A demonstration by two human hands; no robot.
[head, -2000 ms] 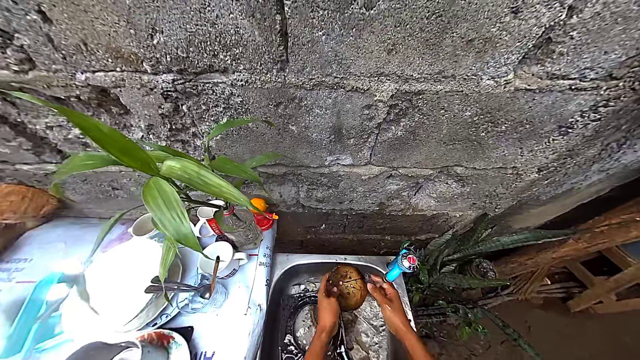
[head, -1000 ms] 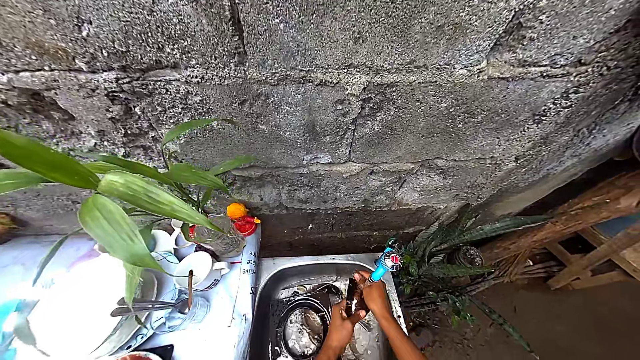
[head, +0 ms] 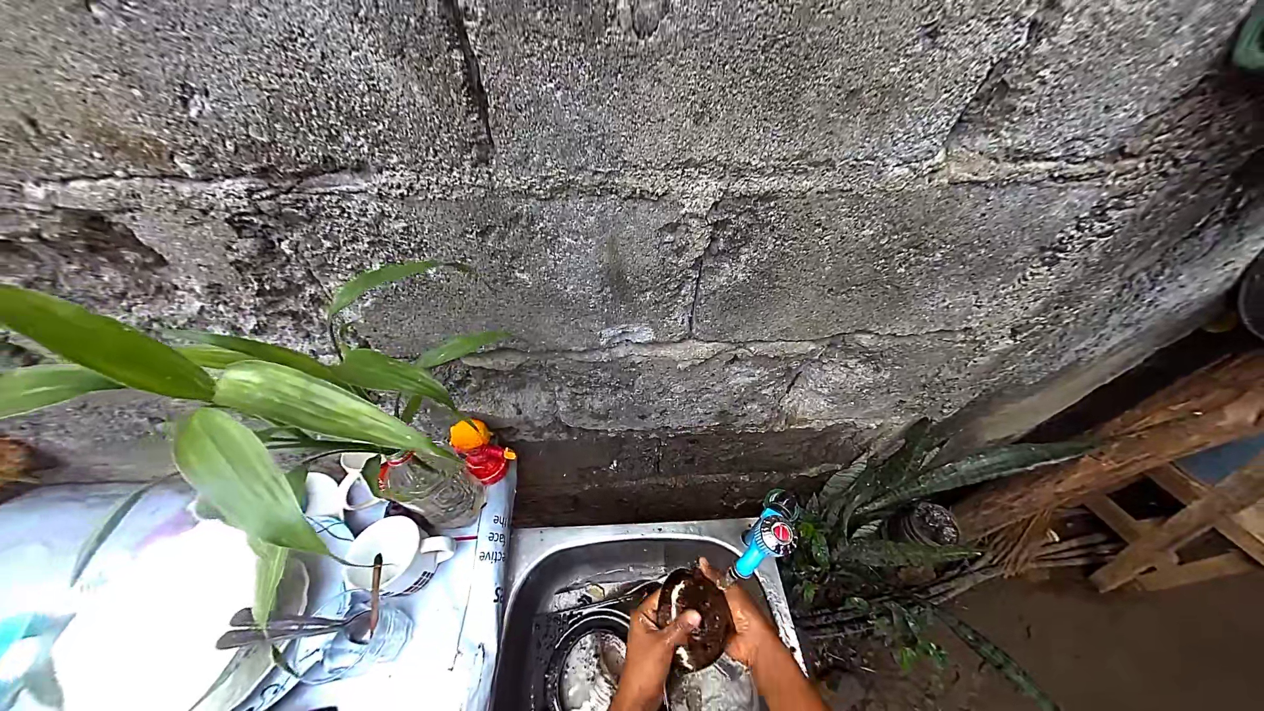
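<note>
Both hands are over a stainless steel sink [head: 528, 592], gripping a round dark brown object [head: 703, 622] between them; it looks like a coconut shell and has a pale streak. My left hand [head: 657, 647] holds its left side, the thumb across its face. My right hand [head: 746, 622] has hold of the right side, close beneath a blue faucet [head: 760, 548]. Whether water runs cannot be told. Below my left hand a dark-rimmed round pan or dish [head: 592, 657] lies in the basin, partly hidden by the hands.
White mugs [head: 385, 553], a glass jar with utensils [head: 365, 637] and a red and orange rooster-like figure [head: 482, 452] stand left on a covered table. Long green leaves [head: 296, 405] overhang them. A concrete block wall [head: 612, 247] rises behind; plants [head: 889, 523] and wood [head: 1145, 444] are right.
The brown object has been turned in my hands: its round face showed two seconds ago, then a narrow dark side, and now a dark face with a pale streak. The view has shifted somewhat.
</note>
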